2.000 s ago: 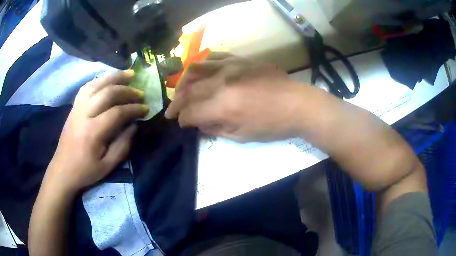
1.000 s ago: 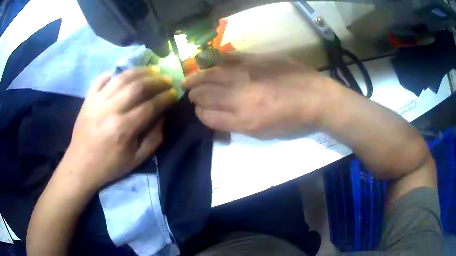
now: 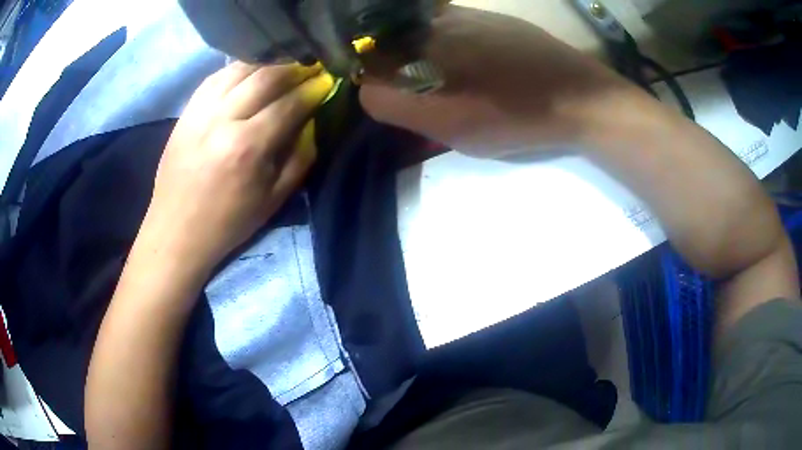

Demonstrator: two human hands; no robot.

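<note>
The garment in work, dark navy cloth (image 3: 369,264) with a light grey-blue panel (image 3: 264,308), lies from the needle area down over the table's front edge. My left hand (image 3: 242,141) presses on the cloth left of the needle, its fingertips lit yellow beside the presser foot area. My right hand (image 3: 466,88) is at the right of the needle, partly behind the dark machine head (image 3: 290,31); its fingertips are hidden, so its grip cannot be told. Another grey-blue panel (image 3: 132,88) spreads at the upper left.
Scissors (image 3: 646,66) lie beyond my right forearm, partly covered. A dark scrap (image 3: 765,88) lies at the far right. The white table edge (image 3: 528,299) curves below my right arm. Blue crates (image 3: 664,343) stand below it.
The machine, cloth and scissors sit further right and higher in the picture. My right hand has moved up, behind the machine head. The orange tape is now out of sight.
</note>
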